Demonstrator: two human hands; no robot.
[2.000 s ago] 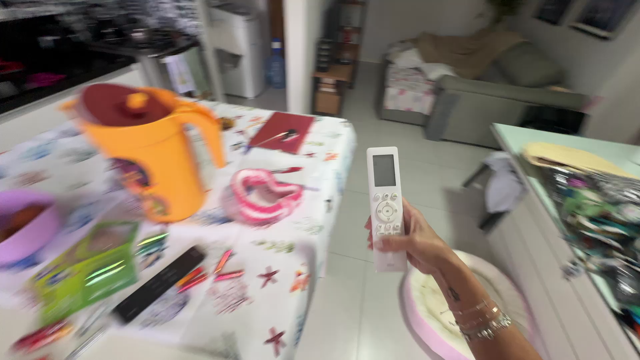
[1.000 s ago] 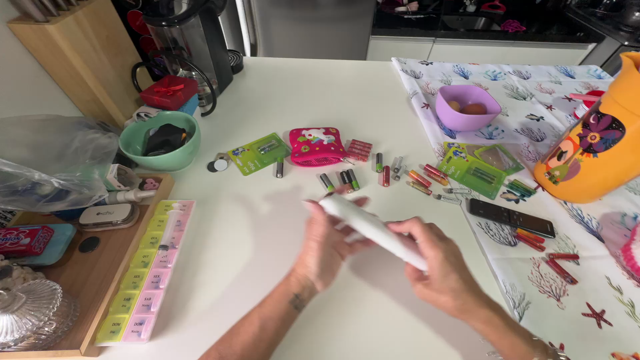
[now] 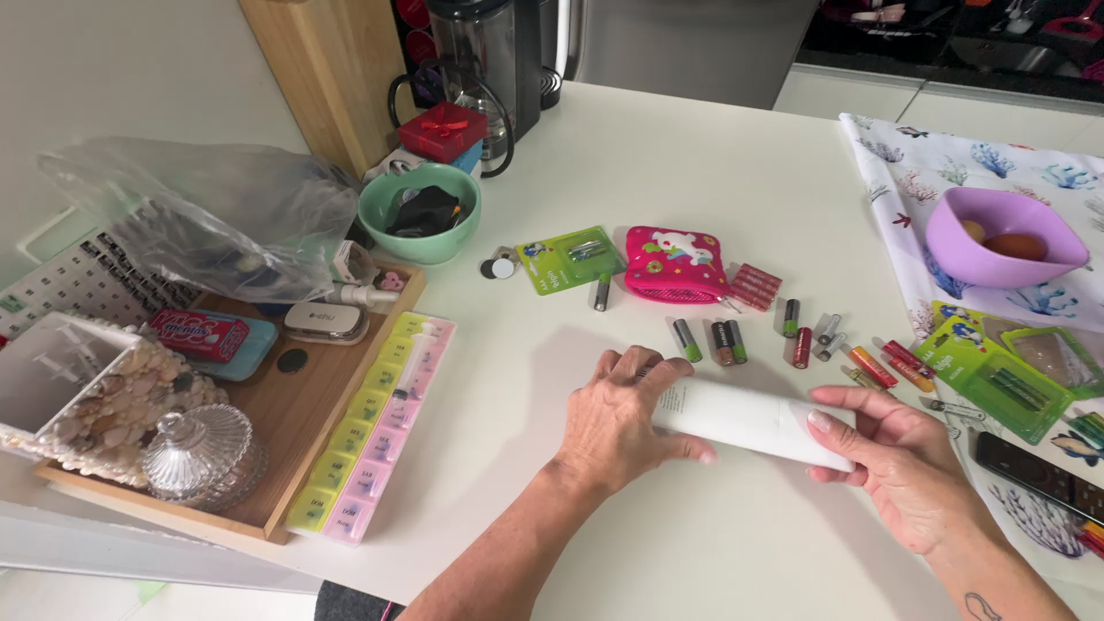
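Observation:
A white remote control (image 3: 746, 420) lies lengthwise between my hands above the table, its back side up. My left hand (image 3: 625, 414) has its fingers bent over the left end. Around the right end, my right hand (image 3: 888, 457) grips with thumb on top and fingers beyond. Loose batteries (image 3: 802, 347) of several colours lie on the table past the remote, near a pink unicorn pouch (image 3: 674, 266) and a red pack of batteries (image 3: 755, 287). Green battery blister packs lie left of the pouch (image 3: 569, 261) and at the right (image 3: 996, 379).
At the left are a wooden tray (image 3: 285, 431), a yellow and pink pill organizer (image 3: 371, 431) and a green bowl (image 3: 420, 216). A purple bowl (image 3: 1000, 241) stands on the patterned tablecloth (image 3: 914, 172); a black remote (image 3: 1044, 479) lies at the right edge.
The white remote was upright in my right hand two seconds ago; both hands are now on it, over the white table. The view has swung from the room to the table.

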